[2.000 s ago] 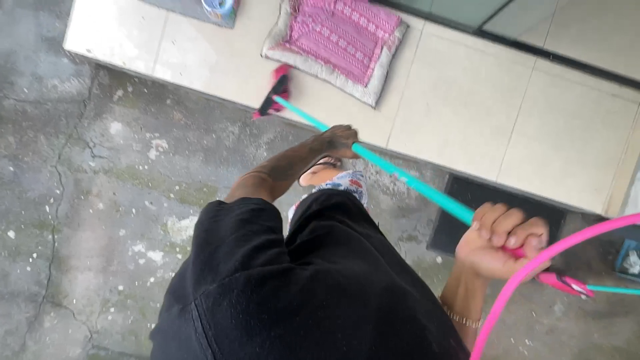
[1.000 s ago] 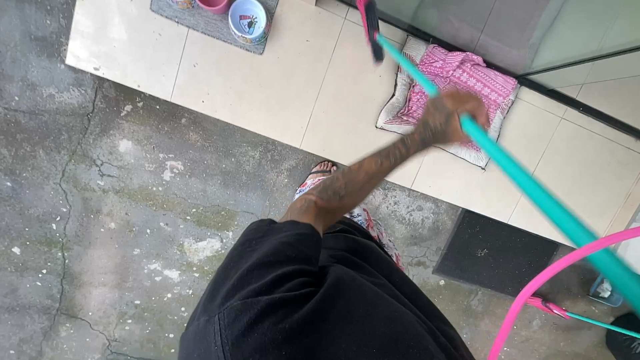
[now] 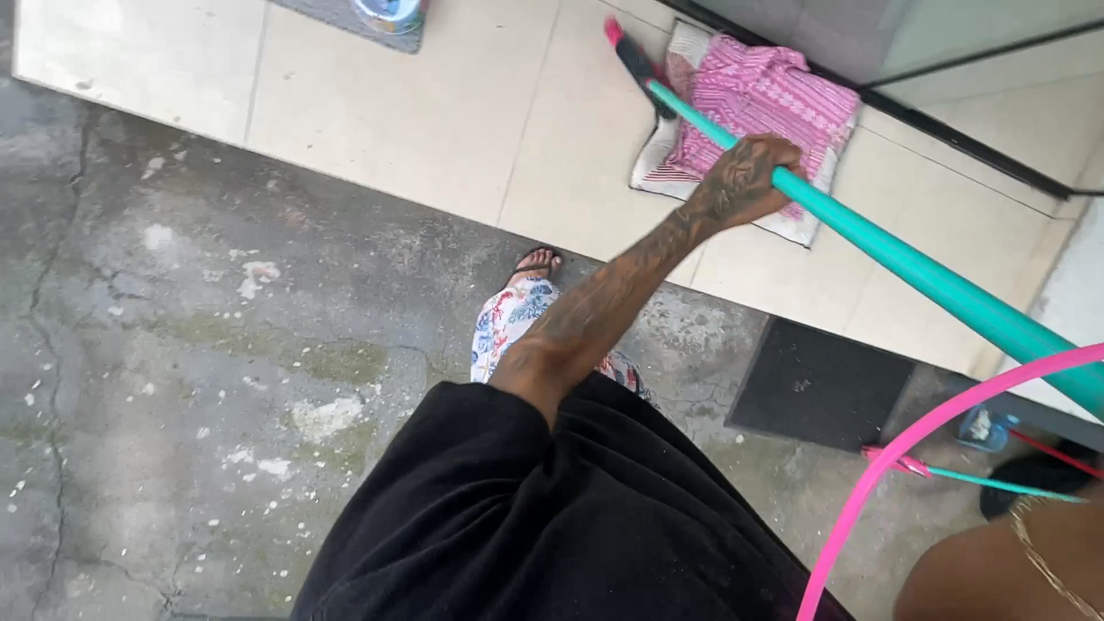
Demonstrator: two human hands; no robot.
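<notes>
My left hand (image 3: 755, 183) is closed round the teal handle (image 3: 914, 263) of a broom. The broom's dark and pink head (image 3: 638, 65) lies on the pale tiled step, against the left edge of a white mat. A rumpled pink patterned cloth (image 3: 772, 108) covers most of that mat. From the hand, the handle runs down to the right edge of the view. Only a right forearm with a bracelet shows at the lower right; my right hand is out of view.
A glass door's dark frame (image 3: 966, 142) borders the tiled step (image 3: 388, 129). On a grey mat (image 3: 405, 39) stands a blue bowl (image 3: 388, 10). A black mat (image 3: 819, 384) lies on the concrete. A pink hoop-like band (image 3: 871, 474) curves across the lower right, near a second tool (image 3: 901, 461).
From beside the foot, my left hand has moved out over the mat. The broom head was near the door frame one second ago and is now lower, at the mat's edge. My right hand has left view.
</notes>
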